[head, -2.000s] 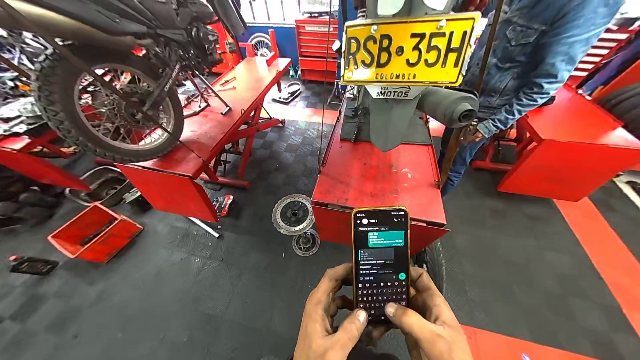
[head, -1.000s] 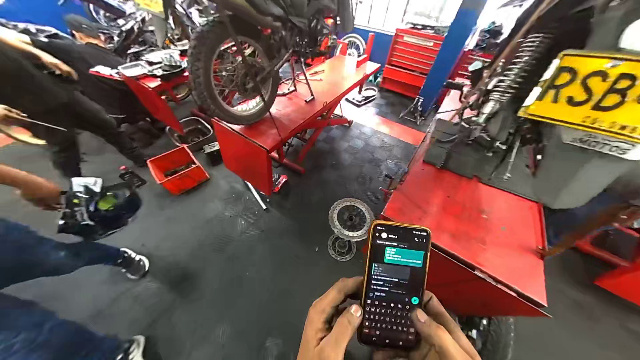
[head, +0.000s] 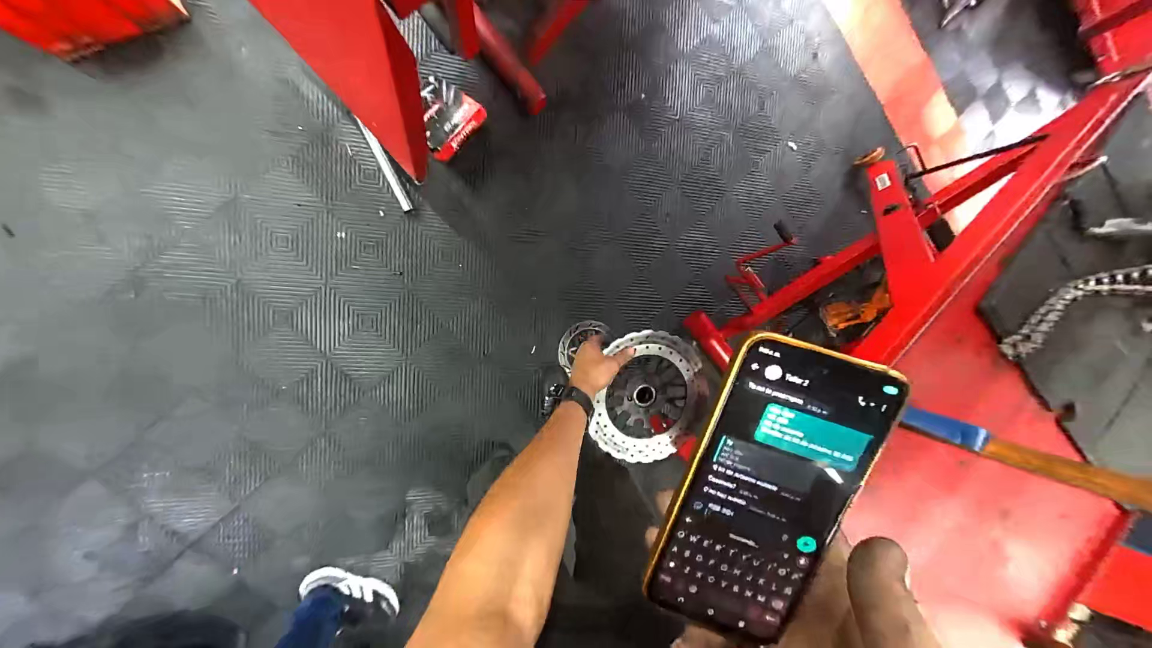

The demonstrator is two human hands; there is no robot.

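My right hand [head: 873, 585] holds a phone [head: 778, 490] in a yellow-edged case, thumb at its right side and fingertips at its left edge. The lit screen shows a chat and a keyboard. My left hand [head: 598, 364], a black band on the wrist, is stretched down to the floor, beyond the phone's left side. Its fingers lie over a small brake disc [head: 571, 349], with the thumb spread toward the rim of a large wavy-edged motorcycle brake disc [head: 630, 447]. Whether it grips either disc is unclear; no lift shows.
A red metal lift bench [head: 963, 540] stands at right, its red frame [head: 963, 225] above. Another red bench [head: 369, 81] is at upper left, beside a metal tube [head: 385, 166] and a small red box [head: 456, 126]. A sneaker [head: 349, 589] rests on the dark tiled floor at lower left.
My left hand has let go of the phone and gone down to the discs; my right hand alone now holds the phone. The view has swung down toward the floor.
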